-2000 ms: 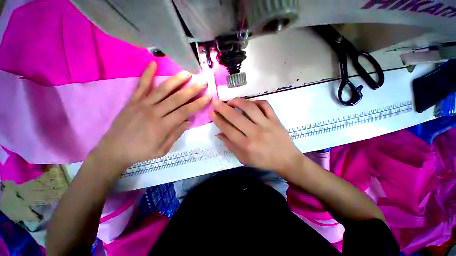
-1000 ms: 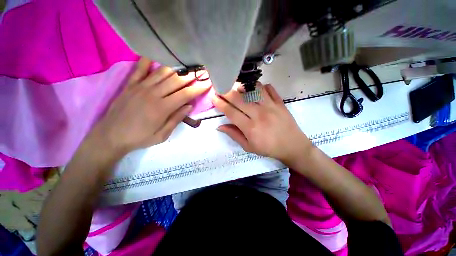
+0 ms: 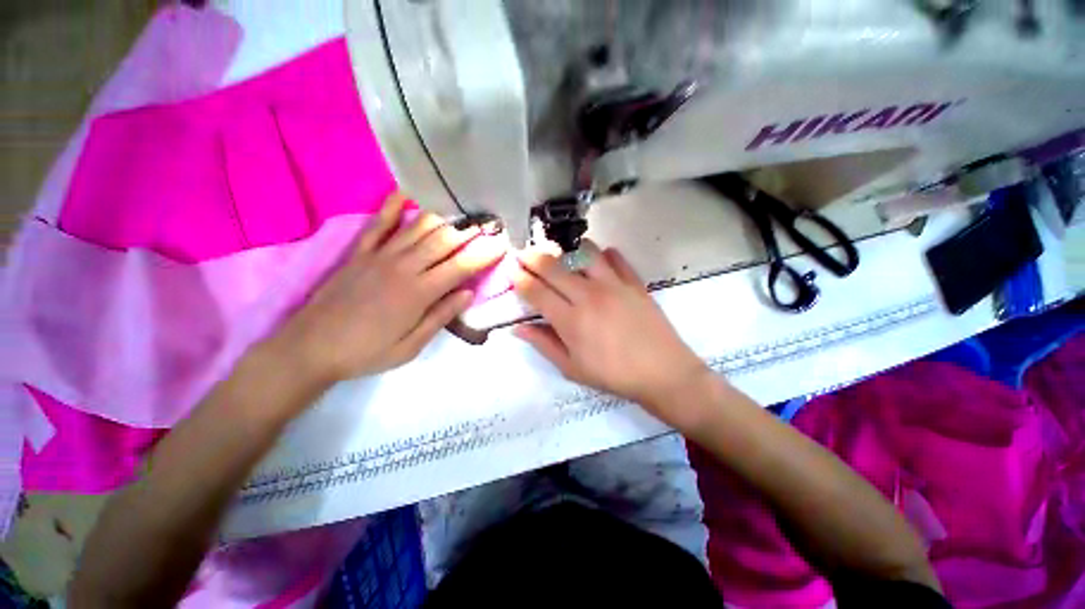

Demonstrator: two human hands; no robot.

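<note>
My left hand lies flat with fingers spread on the light-pink fabric panel, left of the needle area. My right hand rests just right of it, its fingertips at the fabric's edge below the presser foot area. Lamp glare hides the needle and the exact finger contact. The hot-pink fabric panel, with thin seam lines, joins the light-pink one and spreads left of the cream sewing machine head. Neither hand is seen closed around the fabric.
Black scissors lie right of the needle under the machine arm. A flat black rectangle lies farther right. The white table edge carries printed ruler marks. Crumpled hot-pink fabric is at lower right, and a blue basket is below the table.
The camera view has shifted, showing more of the machine and the left fabric. Since the earliest frame, the right fingers have moved closer to the foot. Both hands stay at the fabric.
</note>
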